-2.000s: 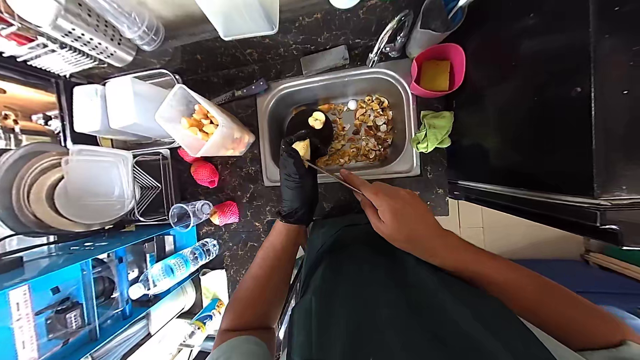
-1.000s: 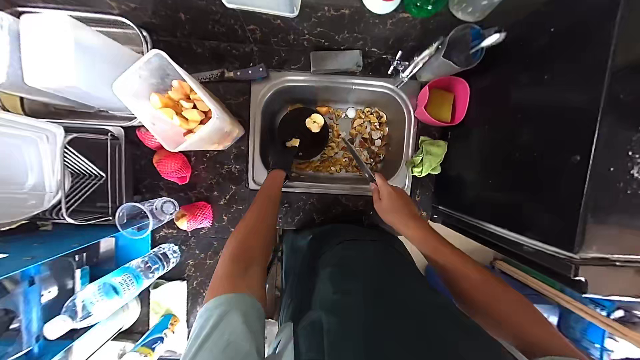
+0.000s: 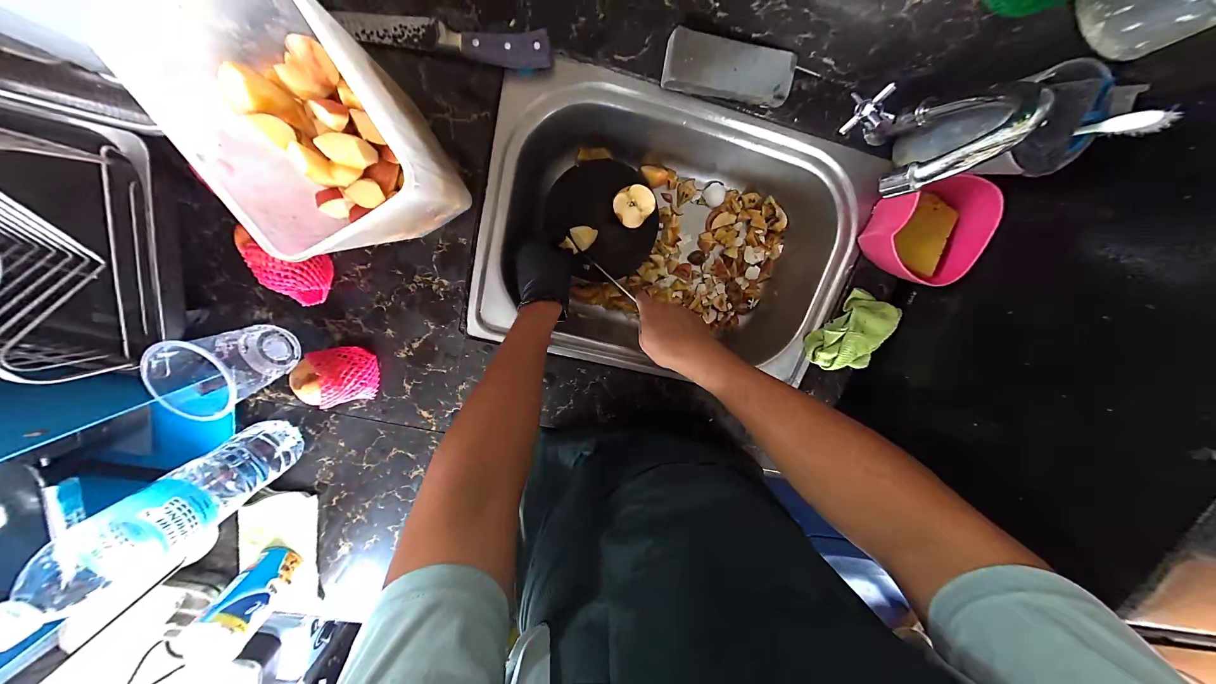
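Note:
In the steel sink (image 3: 817, 228), my left hand (image 3: 544, 274) wears a black glove and holds a pale apple piece (image 3: 581, 237) at its fingertips, over a round black surface (image 3: 608, 249). My right hand (image 3: 673, 332) is bare and grips a knife (image 3: 613, 283), its thin blade pointing at that piece; its handle is mostly hidden in the fist. A cut apple half (image 3: 634, 205), core side up, rests on the black surface. Peels and chopped scraps (image 3: 731, 256) cover the sink floor to the right. Whether the blade touches the piece cannot be told.
A white container of apple wedges (image 3: 418, 180) stands left of the sink, near net-wrapped fruits (image 3: 347, 377) and a clear cup (image 3: 223, 366). Behind are a serrated knife (image 3: 503, 49) and a metal block (image 3: 730, 68). The tap (image 3: 978, 142), pink sponge cup (image 3: 978, 228) and green cloth (image 3: 853, 331) are at right.
My right hand with the knife has moved left, toward my left hand. Two seconds ago my left hand held an apple piece near the sink's front edge. The view has moved closer.

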